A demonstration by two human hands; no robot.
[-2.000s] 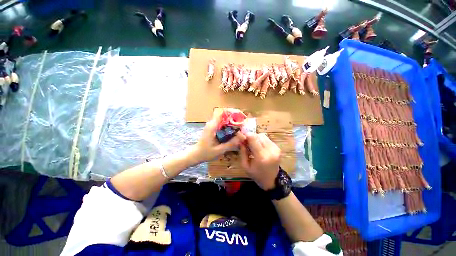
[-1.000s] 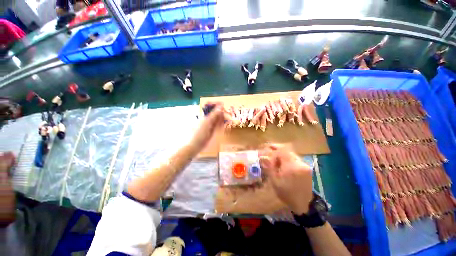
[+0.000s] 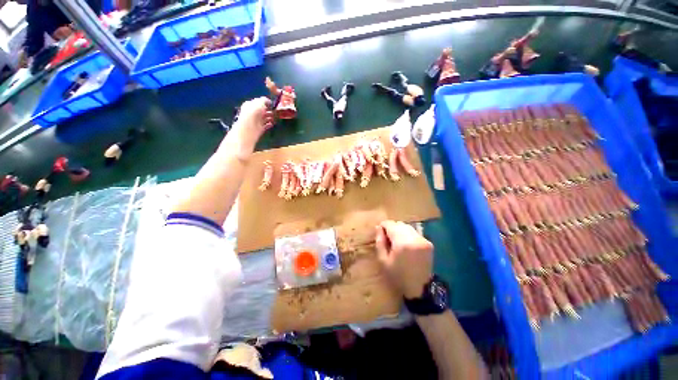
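Observation:
My left hand (image 3: 255, 117) is stretched out over the green belt. A red figure (image 3: 285, 102) with a raised slim limb is right beside its fingertips; I cannot tell if they touch. My right hand (image 3: 406, 256) is curled low over the right side of the stained work board (image 3: 364, 286); any thin tool in its fingers is too blurred to tell. A pale tray (image 3: 290, 278) on that board bears an orange pot (image 3: 305, 263) and a smaller blue pot (image 3: 331, 260). Pink-brown limb parts (image 3: 338, 172) lie in a row on the upper cardboard (image 3: 349, 211).
A large blue crate (image 3: 476, 215) with packed limb rows stands on the right. White bottles (image 3: 424, 125) lie near its upper left corner. Black-and-white figures (image 3: 339, 100) lie on the belt. Plastic sheeting (image 3: 89, 260) covers the left. Another blue crate (image 3: 197, 65) stands across the line.
My left hand has moved from the worn front work area over the cardboard to the belt. The red figure now shows there. The view has turned, and the right hand stays low by the board.

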